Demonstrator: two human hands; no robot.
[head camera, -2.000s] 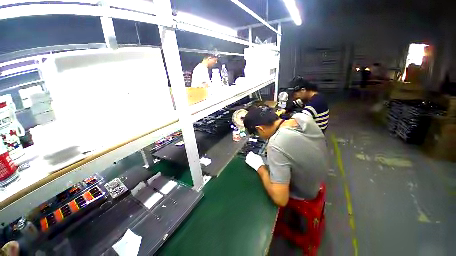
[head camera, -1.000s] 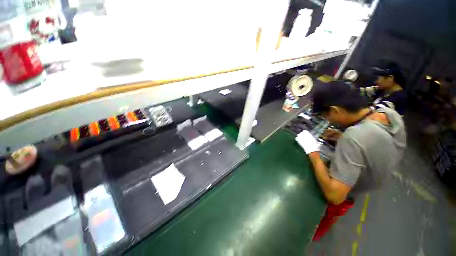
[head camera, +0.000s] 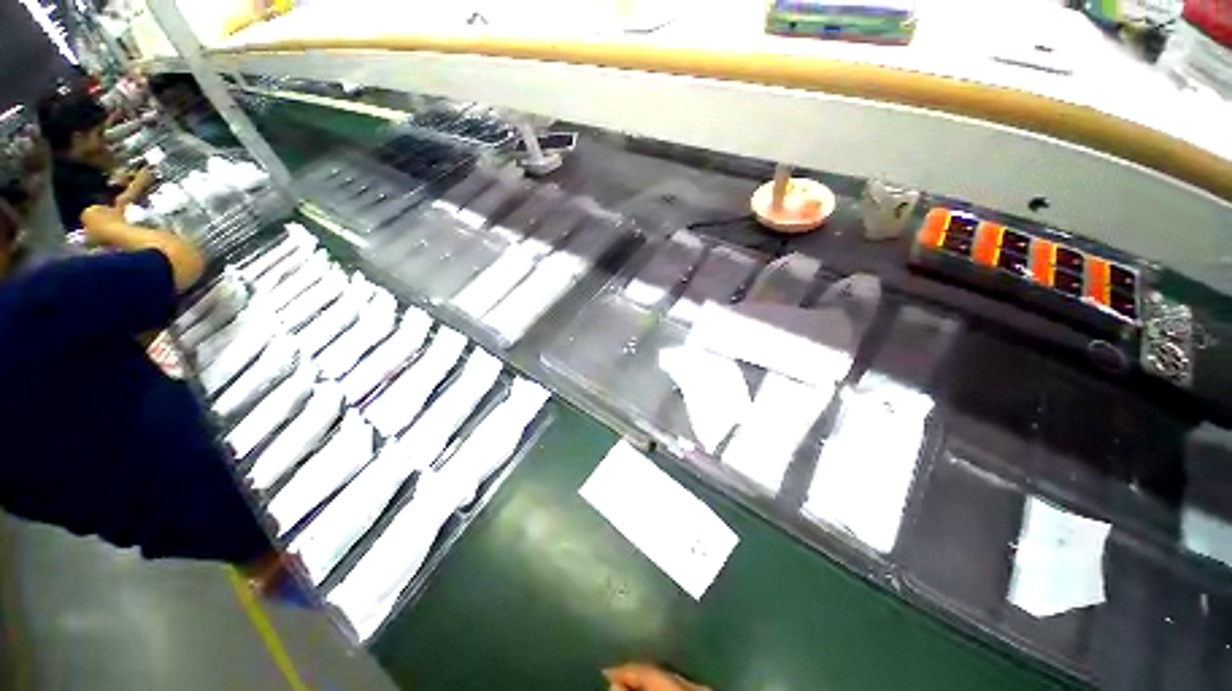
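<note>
A flat white protective sleeve (head camera: 658, 520) lies on the green bench (head camera: 541, 581) with a small dark mark at its lower right end. Left of it, a clear blister tray (head camera: 520, 473) holds rows of filled white sleeves. Part of a bare hand, seemingly my right hand (head camera: 655, 678), shows small at the bottom edge, fingertips pointing left, below the flat sleeve and apart from it. The rest of it is cut off, so any grip is hidden. My left hand is not in view.
Rear trays (head camera: 574, 358) with white sleeves line the back edge. A loose white sheet (head camera: 1061, 556) lies at right. Beyond are a tray of orange-and-black parts (head camera: 1034, 263) and a round pale dish (head camera: 793, 205). A shelf edge runs above. A person in dark blue (head camera: 115, 405) is at left.
The view has swung left and down, from the grey-shirted co-worker to the sleeve-filled tray and a person in dark blue. A hand has come into the bottom edge.
</note>
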